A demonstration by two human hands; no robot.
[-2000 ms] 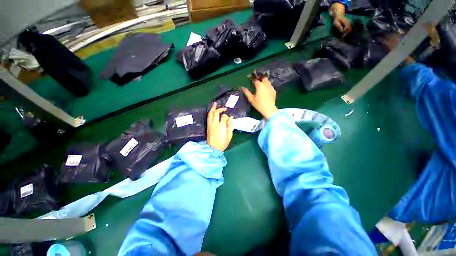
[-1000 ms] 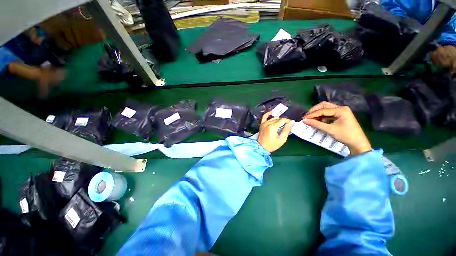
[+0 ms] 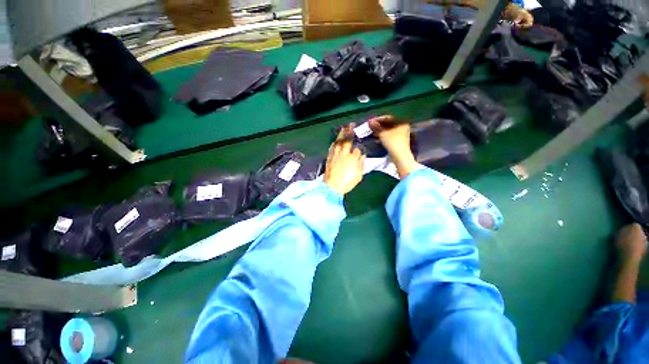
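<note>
A black bagged parcel (image 3: pixel 374 147) with a white label (image 3: pixel 364 129) lies on the belt between my hands. My left hand (image 3: pixel 344 169) has its fingers at the parcel's left edge; the label strip (image 3: pixel 455 190) passes close by its palm, and its grip is unclear. My right hand (image 3: pixel 393 142) is blurred, with its fingertips at the label's right end; whether they grip or press it is unclear. The strip comes from the label roll (image 3: pixel 485 219) at right. Pale-blue backing paper (image 3: pixel 213 245) trails away to the left.
Labelled parcels (image 3: pixel 215 198) line the belt at left; unlabelled ones (image 3: pixel 442 141) lie at right. A second roll (image 3: pixel 88 338) stands lower left. Metal posts (image 3: pixel 80 122) cross the view. Flat black sheets (image 3: pixel 224 78) lie on the far ledge. Another person's arm (image 3: pixel 628 266) shows at right.
Since one second ago the view has swung back. My hands have moved from a labelled parcel to the one on its right, which now carries a label. My right hand has left the strip.
</note>
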